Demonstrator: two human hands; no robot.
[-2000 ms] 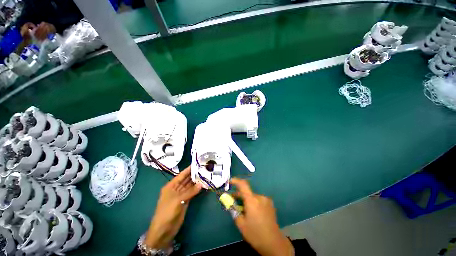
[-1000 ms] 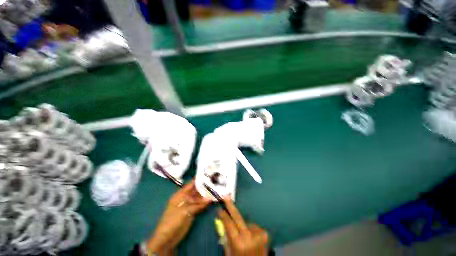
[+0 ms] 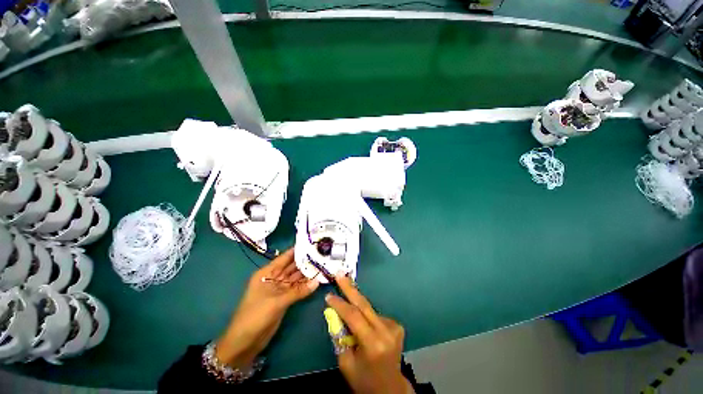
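Observation:
A white camera body [image 3: 327, 204] lies on the green bench, its round open end towards me, with a dark lens part inside. Dark lead wires [image 3: 321, 268] come out of its lower edge. My left hand [image 3: 276, 296] is at the lower left of the opening, with thin wires at its fingers. My right hand [image 3: 366, 331] holds a yellow-handled tool [image 3: 336, 325] in the palm, its fingertips on the dark wires. A second camera body [image 3: 250, 173] lies just to the left, its wires hanging out.
Stacked front housings [image 3: 46, 231] stand at the left, beside a pile of sealing rings [image 3: 152, 245]. A housing [image 3: 397, 149] lies behind the body. More housings [image 3: 569, 117] and rings [image 3: 543, 167] lie at the right. A grey upright [image 3: 220, 69] rises behind. A blue stool [image 3: 605, 322] is below right.
The yellow tool now points more upright in my right hand, and my right fingertips have moved in to the wires at the opening. Thin wires now show at my left fingers. The view has shifted.

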